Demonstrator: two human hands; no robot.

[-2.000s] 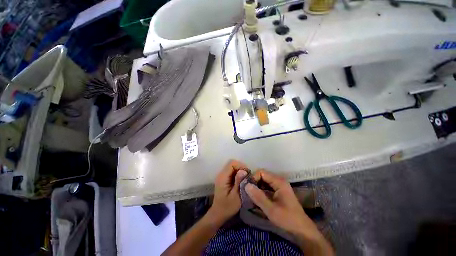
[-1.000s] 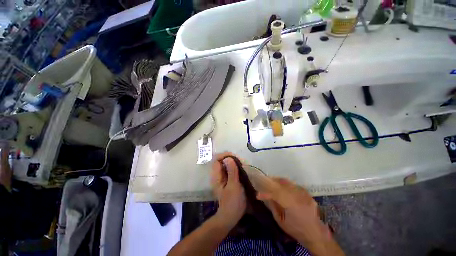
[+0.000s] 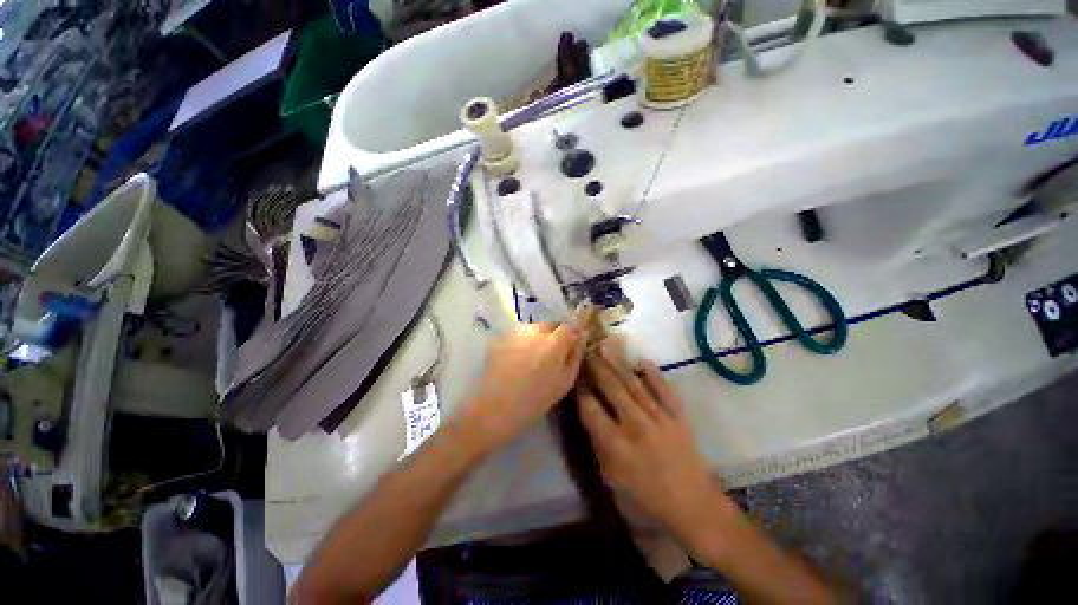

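Note:
Both my hands are at the needle area of the white sewing machine (image 3: 757, 154). My left hand (image 3: 532, 372) has its fingertips on the cloth just below the needle area. My right hand (image 3: 644, 437) lies on the dark brown cloth (image 3: 579, 455), fingers pointing to the presser foot. The cloth runs from the fingertips over the table edge towards my lap. The fingers hide the presser foot and the cloth's end.
A fanned stack of grey-taupe strips (image 3: 355, 307) lies left, with a white ticket (image 3: 419, 418) beside it. Teal-handled scissors (image 3: 735, 313) lie right of my hands. A white trough (image 3: 402, 106) and a labelled thread spool (image 3: 677, 65) are behind. Bins stand left.
My hands have moved from the table's front edge up to the needle area with the cloth. The cloth now lies across the table. The view has shifted closer to the machine.

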